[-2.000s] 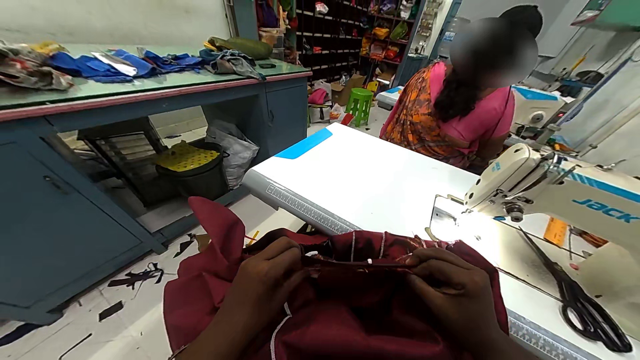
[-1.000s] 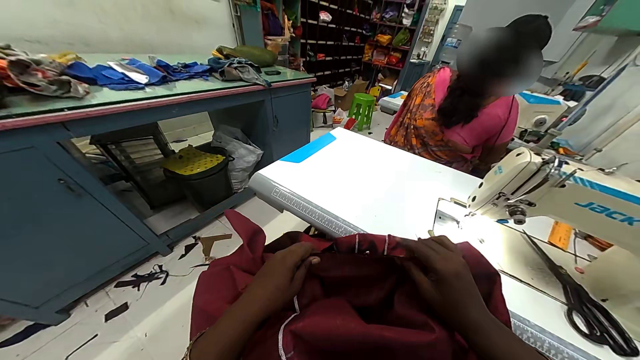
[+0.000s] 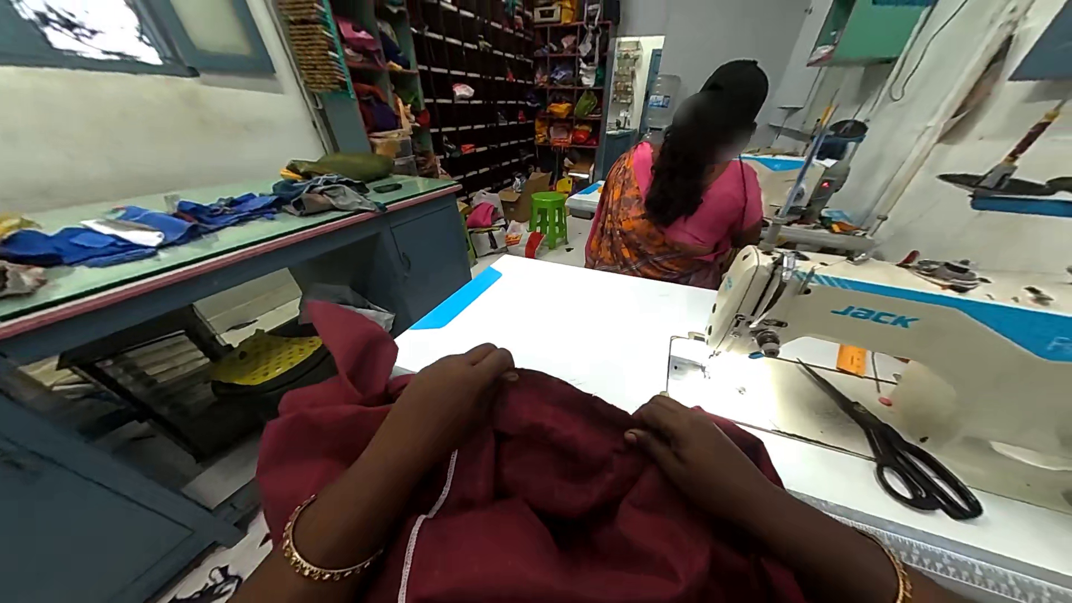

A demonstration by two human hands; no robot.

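Maroon fabric [image 3: 553,519] with a white overlocked seam lies bunched at the near edge of the white sewing table. My left hand [image 3: 461,381] pinches its upper edge near the middle of the view. Farther right, my right hand [image 3: 682,440] grips the same edge between thumb and fingers. A stretch of dark maroon edge runs between the two hands. Beyond my right hand stands a Jack sewing machine [image 3: 879,318], its lamp lighting the needle area. Black-handled fabric scissors [image 3: 900,461] lie on the machine bed, blades toward the needle.
A person in a pink and orange garment [image 3: 687,201] sits with their back to me beyond the table [image 3: 578,314]. To the left, a glass-topped counter [image 3: 402,197] holds blue cloths [image 3: 142,234]. A black bin with a yellow lid [image 3: 272,360] stands beneath it. A green stool [image 3: 548,218] is farther back.
The fabric's upper edge has been raised and stretched between my hands, which have moved up and farther apart. The white marks seen along the edge earlier no longer show. The view has tilted upward.
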